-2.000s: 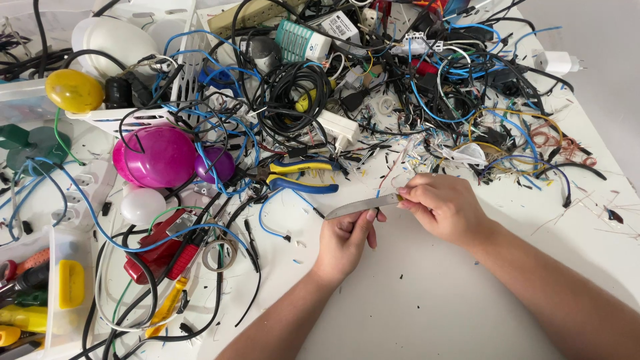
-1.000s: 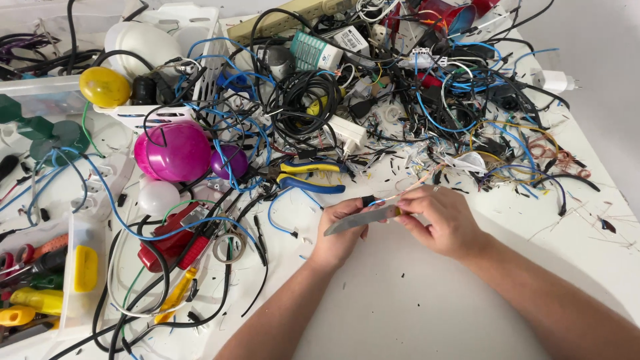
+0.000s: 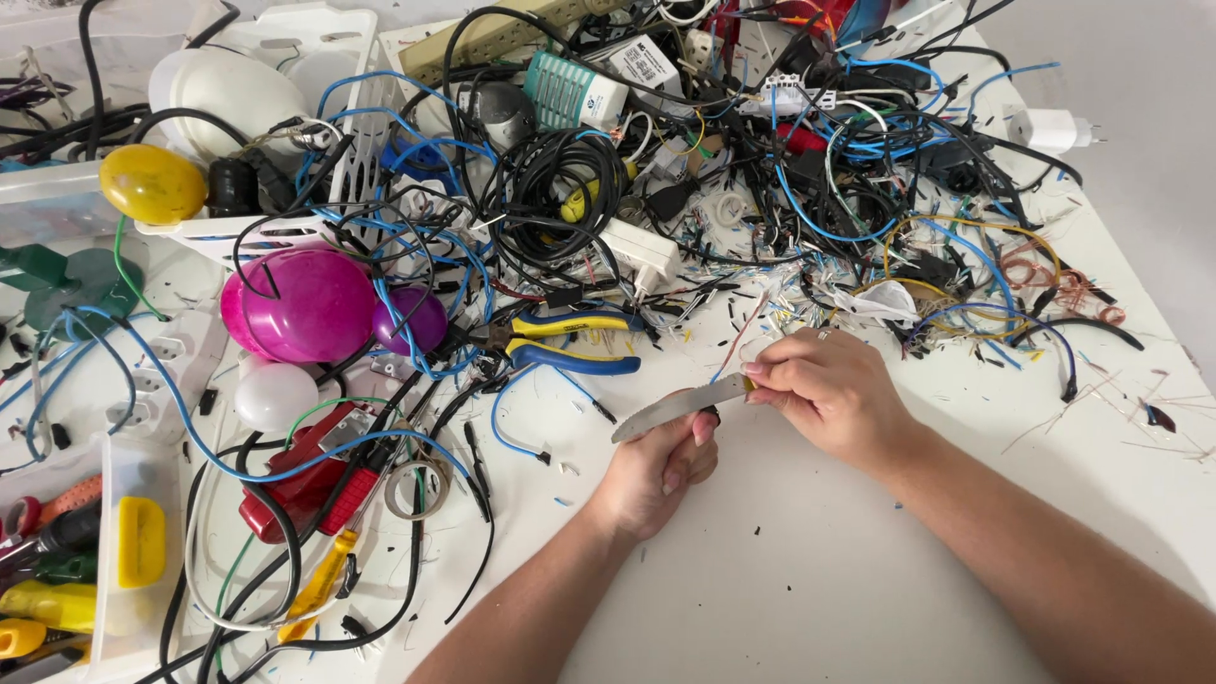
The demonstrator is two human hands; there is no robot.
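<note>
In the middle of the head view my right hand [image 3: 826,394] grips the yellow end of a knife with a serrated metal blade [image 3: 679,407]. The blade points left and lies across my left hand [image 3: 660,470]. My left hand is closed on a small black piece [image 3: 712,411], perhaps a cable end, mostly hidden by the fingers and blade. A thin reddish wire [image 3: 739,337] rises behind the blade between the hands. Pliers with yellow and blue handles [image 3: 575,359] lie just beyond my left hand.
A tangle of cables [image 3: 570,209] and wire scraps covers the table's far side, with a white plug adapter [image 3: 1045,130] at its right edge. To the left are a magenta ball-like object [image 3: 318,304], a yellow screwdriver [image 3: 320,584], a tape roll [image 3: 416,489] and a clear tool box [image 3: 142,617].
Between the earlier frames and now, the knife blade has shifted and changed its angle over my left hand. Both hands stay close together. The reddish wire stands more upright behind the blade.
</note>
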